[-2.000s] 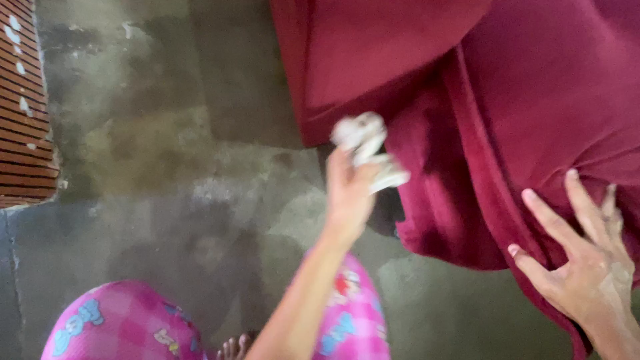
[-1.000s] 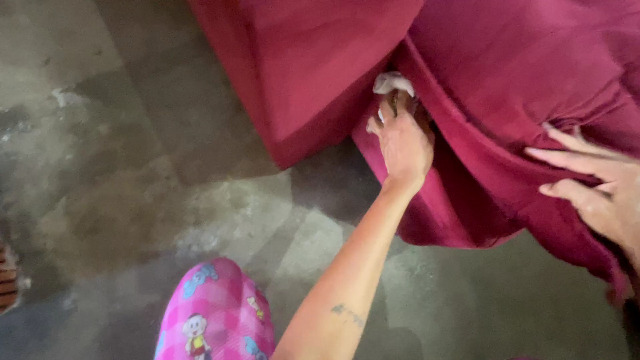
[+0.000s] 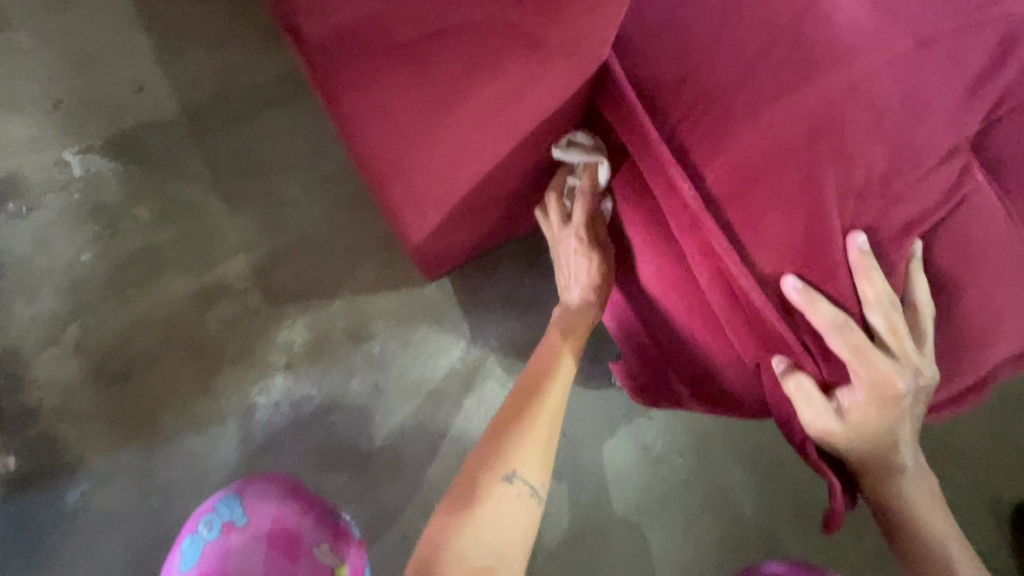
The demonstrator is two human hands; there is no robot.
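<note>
My left hand [image 3: 578, 248] grips a crumpled white cloth [image 3: 582, 149] in the gap between two masses of red fabric. To its left is the smooth corner of a red fabric-covered block [image 3: 448, 144], perhaps furniture. On the right lies a loose, wrinkled red fabric cover [image 3: 800, 160] with a long folded edge [image 3: 680, 184]. My right hand [image 3: 872, 376] rests on that cover with its fingers spread, the thumb near the folded edge. A strip of the fabric hangs below the right thumb.
Below and to the left is a stained concrete floor [image 3: 200, 320]. A knee in pink patterned trousers [image 3: 268, 532] shows at the bottom left, and a bit of pink cloth shows at the bottom edge.
The left hand, with the white cloth, has gone from over the floor beside the block's corner into the gap between the fabrics. The right hand remains on the loose cover.
</note>
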